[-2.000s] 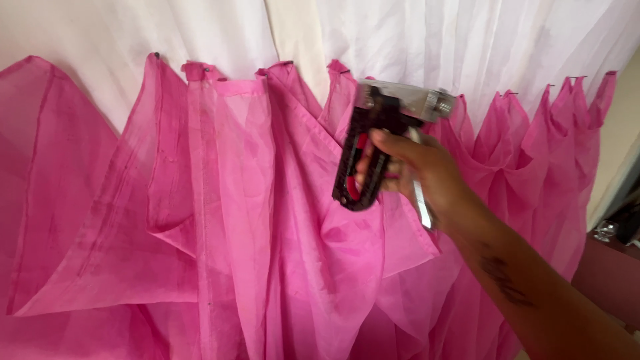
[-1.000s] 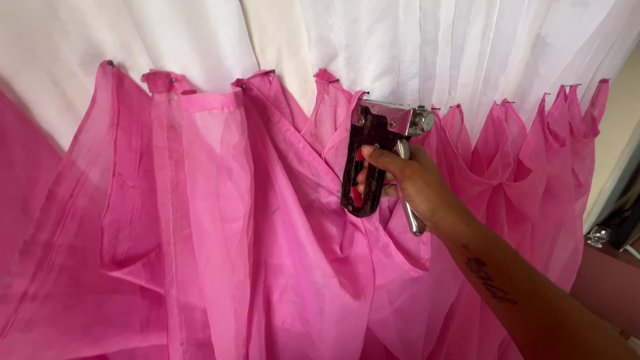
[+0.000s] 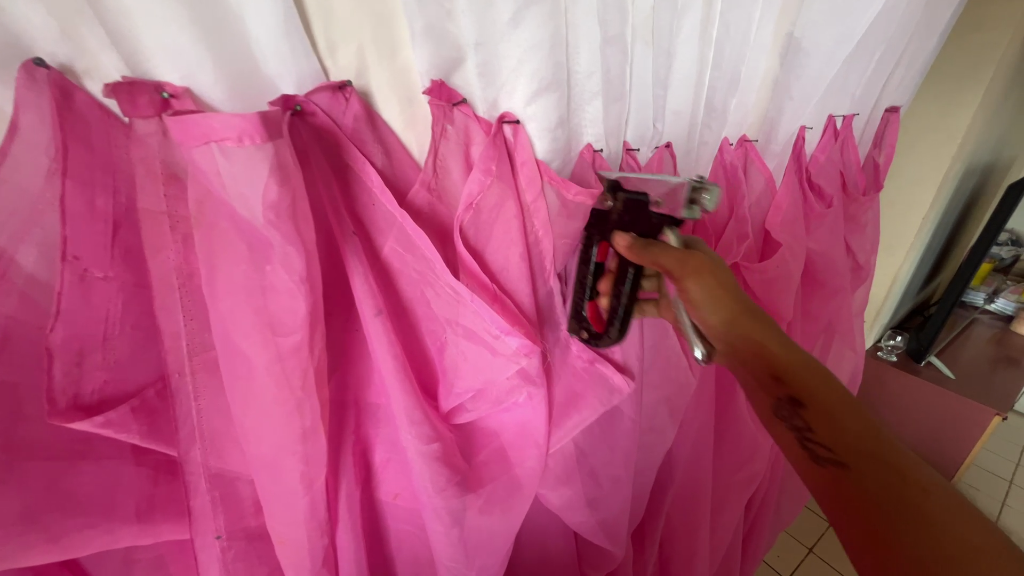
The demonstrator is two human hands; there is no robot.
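Note:
My right hand (image 3: 672, 276) reaches in from the lower right, its fingers closed through the grip of a black and silver staple gun (image 3: 612, 264) with a red part inside the handle. The tool is held in front of pink sheer fabric (image 3: 480, 336), near its upper edge. Several nails or pins (image 3: 510, 122) hold the gathered peaks of that fabric against white pleated cloth (image 3: 512, 56). Folds of the pink cloth hang down below. My left hand is not in view.
At the right, beyond a cream wall (image 3: 944, 144), stands a dark red table (image 3: 972, 364) bearing a small stemmed glass (image 3: 892, 345) and a black-edged screen or panel (image 3: 980, 272). Floor tiles (image 3: 808, 540) show at the lower right.
A second before, the staple gun was close against the fabric's top edge by a peak; now it is to the right of that peak. My right hand has kept hold of it.

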